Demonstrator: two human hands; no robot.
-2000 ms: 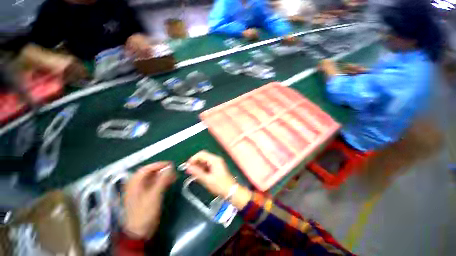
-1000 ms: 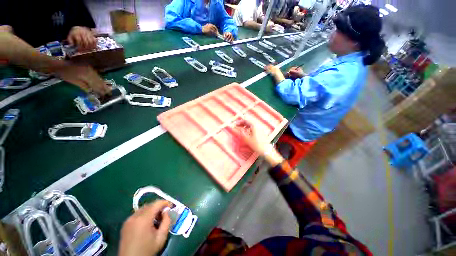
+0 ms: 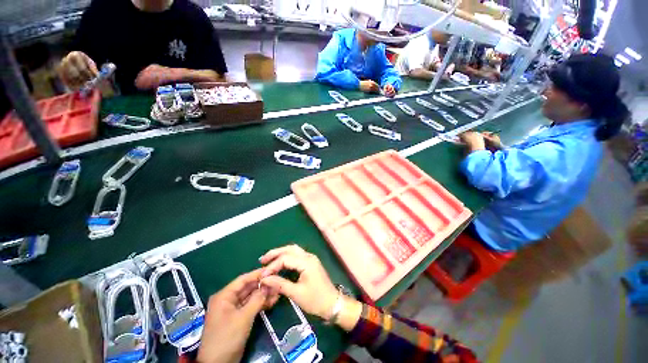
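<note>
My left hand (image 3: 233, 316) and my right hand (image 3: 304, 283) meet fingertip to fingertip over the green bench. They pinch a very small whitish piece (image 3: 261, 283) between them, too small to name surely. A white oval frame (image 3: 291, 333) with a blue band lies under and just beyond my fingers, partly hidden by them. The salmon-red parts tray (image 3: 384, 213) lies to the right of my hands, with small reddish bits in its near compartments.
Stacked frames (image 3: 153, 308) stand left of my hands, beside a cardboard box (image 3: 60, 326) with white fittings. Frames (image 3: 222, 183) lie scattered on the green conveyor belt. A person in blue (image 3: 536, 163) sits at right beside a red stool (image 3: 465, 266). Others sit across.
My right hand has come back from the tray to meet my left hand above the frame. My left hand has lifted off the frame. The neighbour's arm has withdrawn from the belt.
</note>
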